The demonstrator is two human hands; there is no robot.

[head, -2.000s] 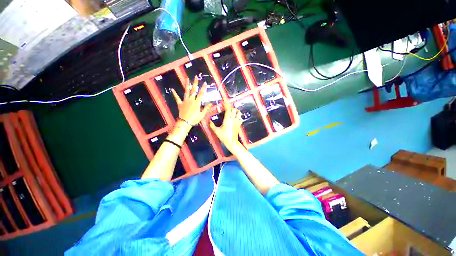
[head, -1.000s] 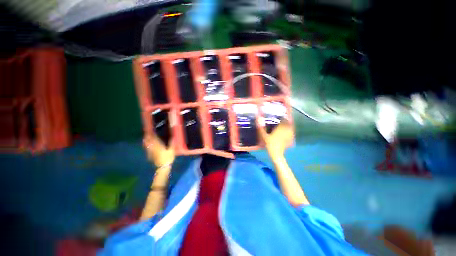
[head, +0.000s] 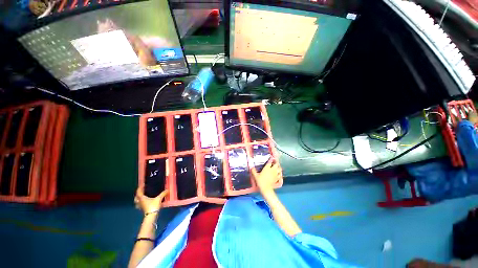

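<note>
An orange-red phone tray (head: 197,153) lies at the bench's front edge, with smartphones in two rows of five. The middle phone (head: 207,129) of the back row has a glowing white screen; the others are dark. Several front-row phones at the right look shiny. A thin white cable (head: 246,124) loops over the tray's right half. Another white cord reaches the tray's back edge near the lit phone. My left hand (head: 151,200) holds the tray's front left corner. My right hand (head: 268,175) holds its front right corner, fingers over the last phone.
Stacked orange trays (head: 46,152) stand at the left. The left monitor (head: 105,44), right monitor (head: 291,37) and keyboard (head: 126,97) are behind the tray, with a blue item in clear plastic (head: 198,85) between. A large black screen (head: 388,68) and another person's sleeve (head: 445,180) are at the right.
My hands have gone from above the phones to the tray's front corners. The tray now sits straighter. The middle back phone's screen has turned white. The view has tilted up to the monitors.
</note>
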